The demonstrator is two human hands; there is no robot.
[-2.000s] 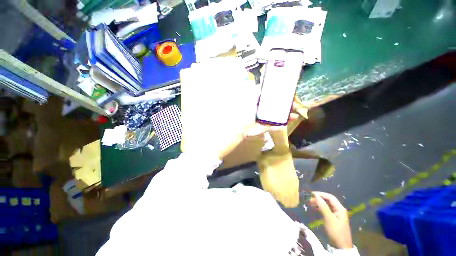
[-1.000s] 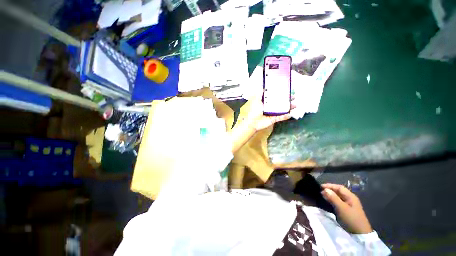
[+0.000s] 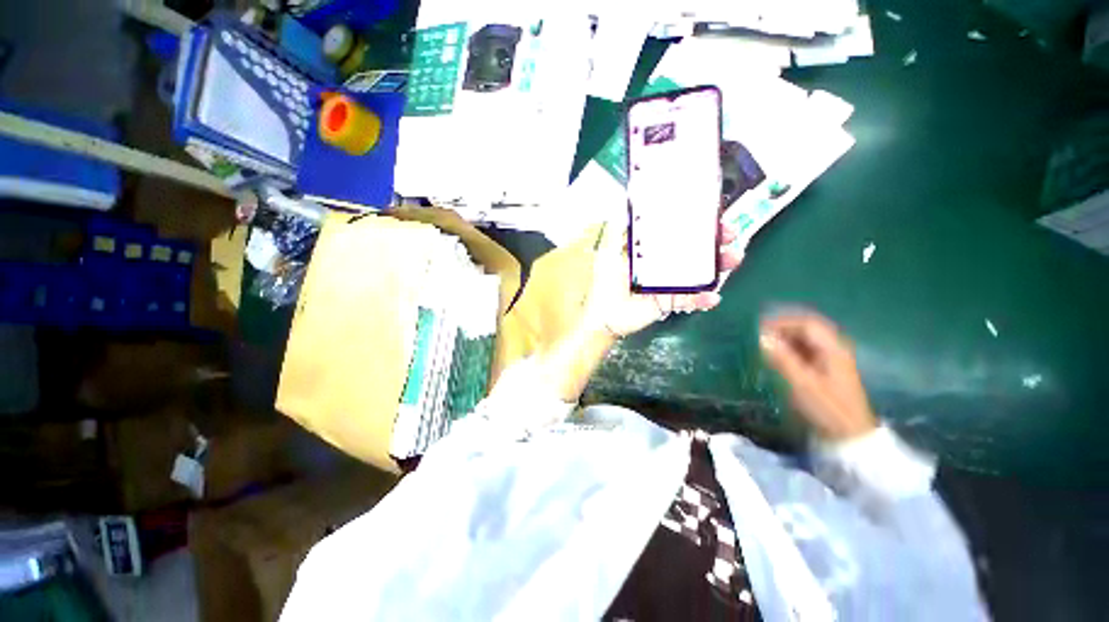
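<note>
A smartphone (image 3: 675,194) with a bright, mostly white screen is held upright in front of me. My left hand (image 3: 651,292) holds it from below and behind; most of the fingers are hidden by the phone. My right hand (image 3: 817,365) is blurred, over the bench's front part, apart from the phone, with nothing visible in it and its fingers loosely bent. Printed white and green cards (image 3: 496,116) with a dark product picture lie on the bench behind the phone. A stack of card (image 3: 448,352) stands on edge in kraft paper wrap (image 3: 344,322) left of my left forearm.
The dark green bench (image 3: 936,243) has small white scraps on it. A yellow-orange roll (image 3: 349,124) sits on a blue tray (image 3: 353,176) at the upper left, beside blue-edged folders (image 3: 249,97). Blue crates (image 3: 122,273) stand at the far left. More card lies at the right edge.
The view has shifted closer over the bench. The wrapped card stack shows more clearly. My right hand has risen from below the bench edge to over the bench. The phone stays in my left hand.
</note>
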